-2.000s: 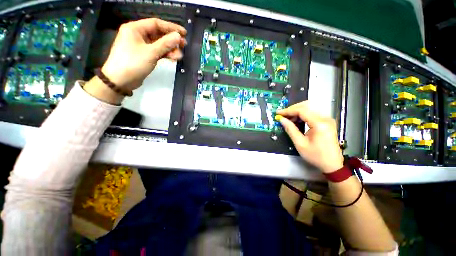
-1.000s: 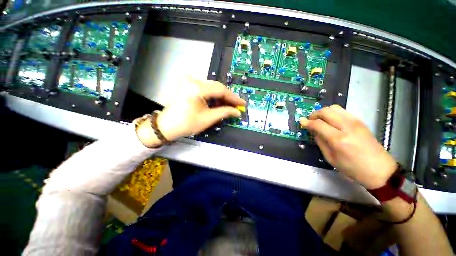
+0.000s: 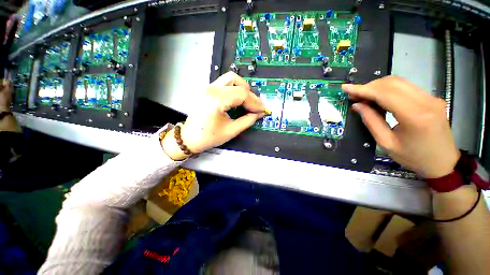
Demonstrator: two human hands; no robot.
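My left hand (image 3: 228,110) pinches a small yellow capacitor (image 3: 266,111) over the lower left circuit board (image 3: 273,102) of the carrier in front of me. My right hand (image 3: 400,118) is above the carrier's right edge, thumb and index finger apart, with nothing visible between them. The black carrier (image 3: 301,151) holds green boards. Small yellow capacitors stand on the upper boards, one (image 3: 309,23) near the top. On the lower right board (image 3: 328,110) a pale block sits upper left and a yellowish one lower right.
More carriers with boards (image 3: 99,91) lie to the left on the conveyor (image 3: 236,161). A metal shaft (image 3: 448,70) shows at right. A cardboard box (image 3: 161,208) with yellow capacitors (image 3: 180,185) is below the line. Another person's hand (image 3: 5,96) is at the far left edge.
My right hand has moved off the lower right board, up and to the right, and its fingers have opened. My left hand has come down to the lower left board with a capacitor.
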